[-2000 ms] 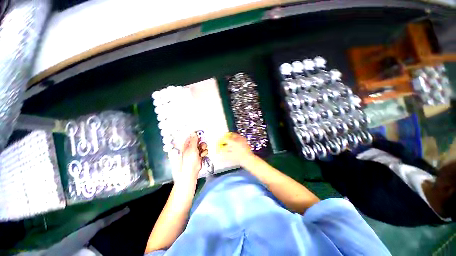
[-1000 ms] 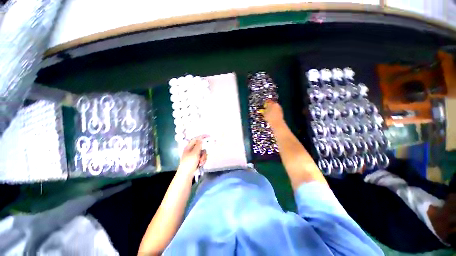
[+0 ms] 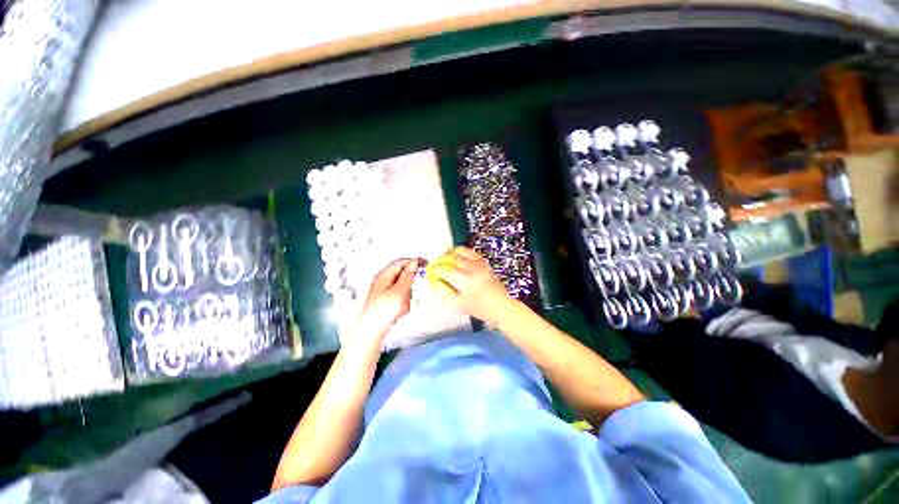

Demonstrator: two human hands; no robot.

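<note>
My left hand [image 3: 392,290] is over the front part of the pale work board [image 3: 414,197], its fingers pinched around a small part too blurred to name. My right hand [image 3: 467,278] is beside it, fingertips nearly touching the left ones, with yellow [image 3: 446,266] at the fingers; whether that is a finger cover or a tool I cannot tell. White round caps [image 3: 340,221] lie in close rows on the board's left side. Small metal hardware [image 3: 496,217] is heaped in a narrow strip right of the board.
Ring-shaped chrome fittings [image 3: 646,231] stand in rows on a black tray at right. Ring-and-stem fittings [image 3: 187,285] lie in clear plastic at left, beside a white gridded block [image 3: 54,325]. An orange fixture [image 3: 764,148] and another person's sleeve [image 3: 779,340] are at far right.
Since one second ago my right hand has moved from the hardware strip back to my left hand over the board. The camera view has tilted.
</note>
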